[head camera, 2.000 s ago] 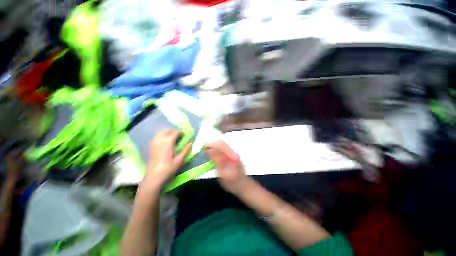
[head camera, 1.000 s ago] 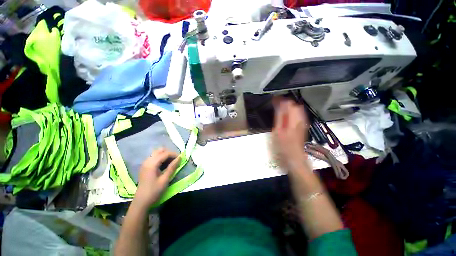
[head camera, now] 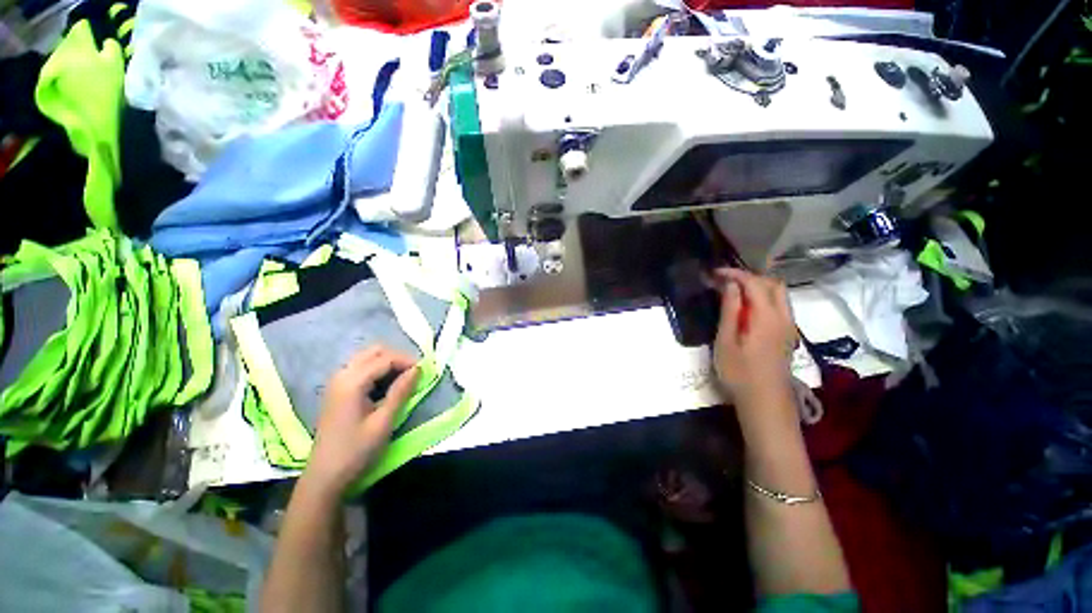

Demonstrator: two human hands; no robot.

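A grey trimmed panel (head camera: 347,341) with neon binding and a black edge band lies flat on the machine table, other trimmed layers under its edge. My left hand (head camera: 365,413) rests on it, thumb and fingers closed on a neon binding strip (head camera: 449,347). My right hand (head camera: 754,335) is at the right, under the machine arm, with a slim red tool (head camera: 744,316) between its fingers. Its fingertips are at a dark flat rectangular thing (head camera: 691,305); whether they grip it is unclear.
A stack of trimmed panels (head camera: 114,341) stands left. Light-blue fabric (head camera: 270,198) and a white bag (head camera: 222,84) lie behind. The sewing machine (head camera: 575,108) spans the back right. White cloth (head camera: 868,299) lies right; a plastic bag (head camera: 108,557) hangs lower left.
My right hand has left the panel and moved right, past the needle area, to the dark flat thing. My left hand stays on the panel. The view has shifted and sharpened.
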